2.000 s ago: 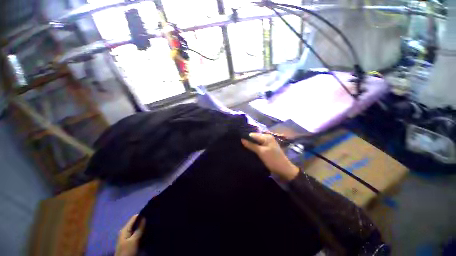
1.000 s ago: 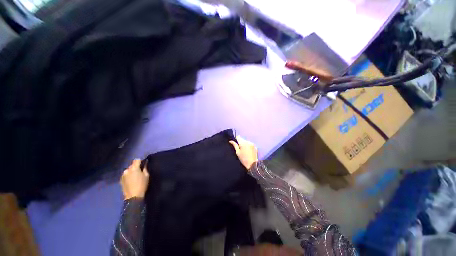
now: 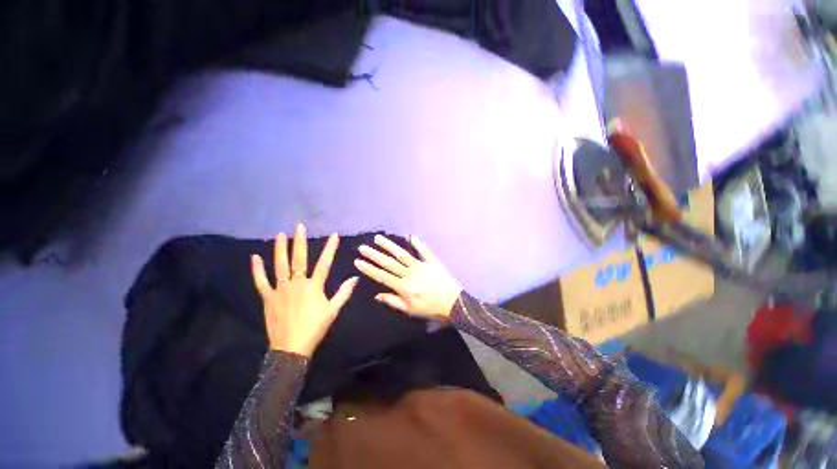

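A black garment piece (image 3: 197, 311) lies on the lavender table cover (image 3: 413, 128) at the near edge, partly hanging over it. My left hand (image 3: 298, 298) rests flat on the garment with its fingers spread. My right hand (image 3: 408, 279) lies on the garment's right part, fingers extended and apart. Neither hand grips the cloth. The steam iron (image 3: 597, 183), with an orange-brown handle and pale rim, rests at the table's right end, away from my hands.
A pile of black garments (image 3: 119, 101) covers the far left; more black cloth lies at the top. A dark rest pad (image 3: 652, 114), a cardboard carton (image 3: 601, 298) and a thick hose (image 3: 697, 247) are at the right. Blue material (image 3: 587, 421) lies below.
The black garment, held up by its edge between both hands before, now lies on the table. Both hands have let go of the edge and spread flat on it. The view has shifted closer over the table.
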